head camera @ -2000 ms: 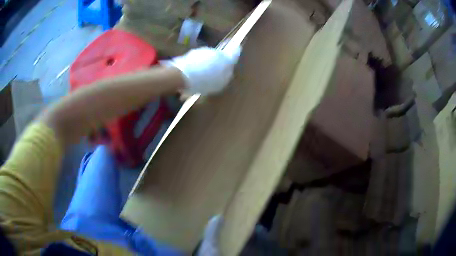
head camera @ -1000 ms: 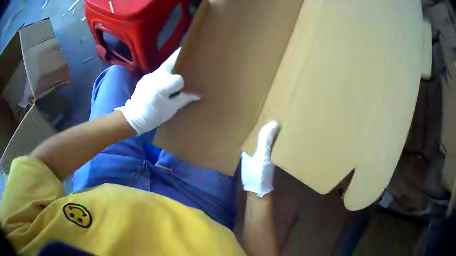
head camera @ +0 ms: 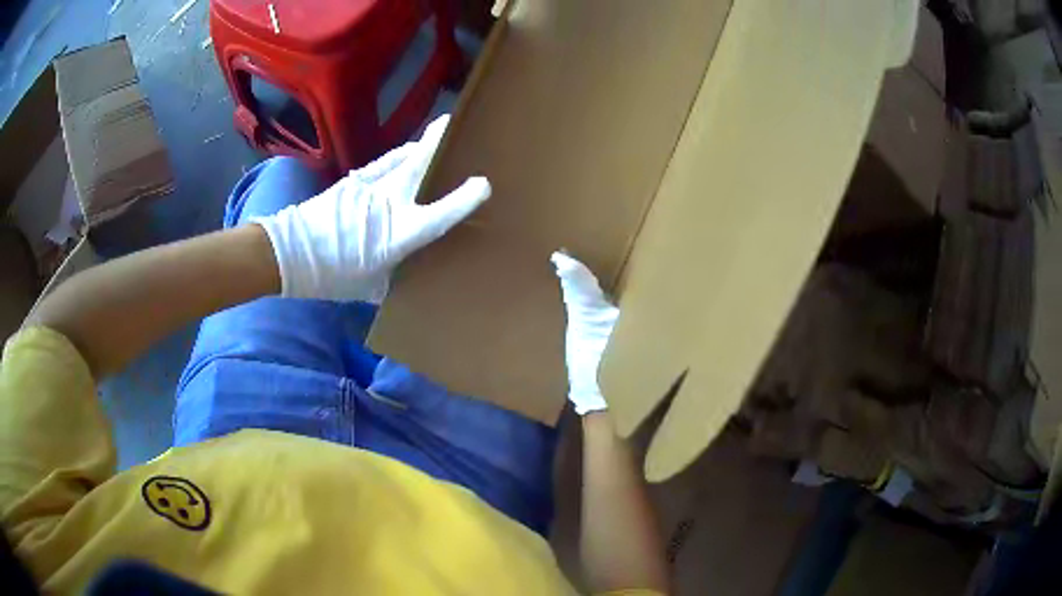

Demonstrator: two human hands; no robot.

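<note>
A partly folded brown box blank (head camera: 559,151) lies over my lap, its far end cut off by the top edge. Its broad lid panel (head camera: 745,198) stands raised on the right, with a rounded, notched near end. My left hand (head camera: 379,215), in a white glove, grips the blank's left long edge, thumb on the inside face and fingers outside. My right hand (head camera: 588,332), in a white glove, is at the near end by the crease, its thumb inside and its other fingers hidden behind the lid panel.
A red stool (head camera: 338,70) stands beyond my left knee. An open scrap box (head camera: 111,134) is on the floor at the left, with thin offcuts on the floor near the top. A thick stack of blanks (head camera: 984,268) with jagged edges is at the right.
The lid panel has swung up and inward to the left. My right hand has moved slightly up and left, to the inside of the crease. My left hand has shifted slightly along the edge.
</note>
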